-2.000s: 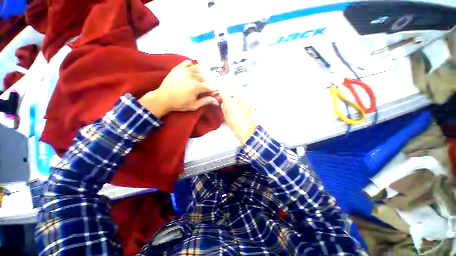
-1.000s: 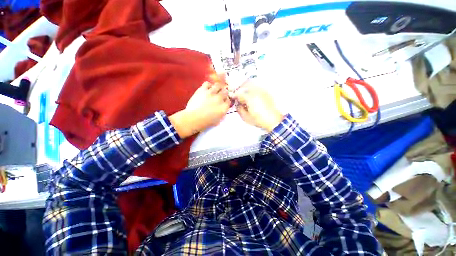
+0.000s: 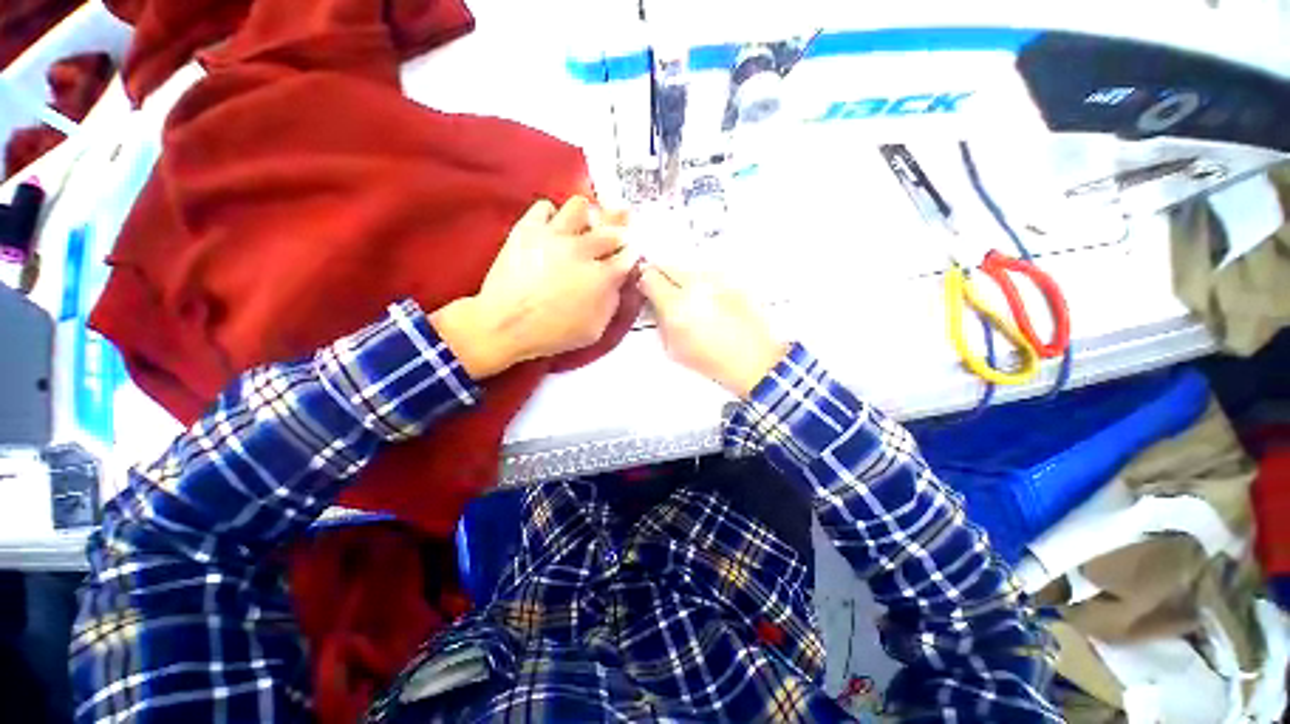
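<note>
A rust-red garment piece [image 3: 340, 212] lies on the white machine table left of the needle and hangs over the front edge. My left hand [image 3: 552, 290] rests on its right edge with the fingers bent and pinches the cloth. My right hand [image 3: 707, 323] meets it, thumb and fingertips closed on the cloth edge just in front of the presser foot [image 3: 662, 184]. What exactly lies between the fingertips is too small to tell. The white sewing machine [image 3: 891, 85] with a blue stripe runs across the top.
Scissors [image 3: 1040, 304] with red and yellow handles lie right of the needle beside a dark cord [image 3: 997, 198]. A small metal tool [image 3: 1146, 176] lies far right. A blue basket [image 3: 1047, 453] and brown and white scraps [image 3: 1160, 566] are lower right. A grey housing [image 3: 21, 368] stands far left.
Compared with one second ago, my left hand lies further left and flatter over the cloth, and the red edge now shows below the fingertips. My right hand stays at the fingertips' meeting point.
</note>
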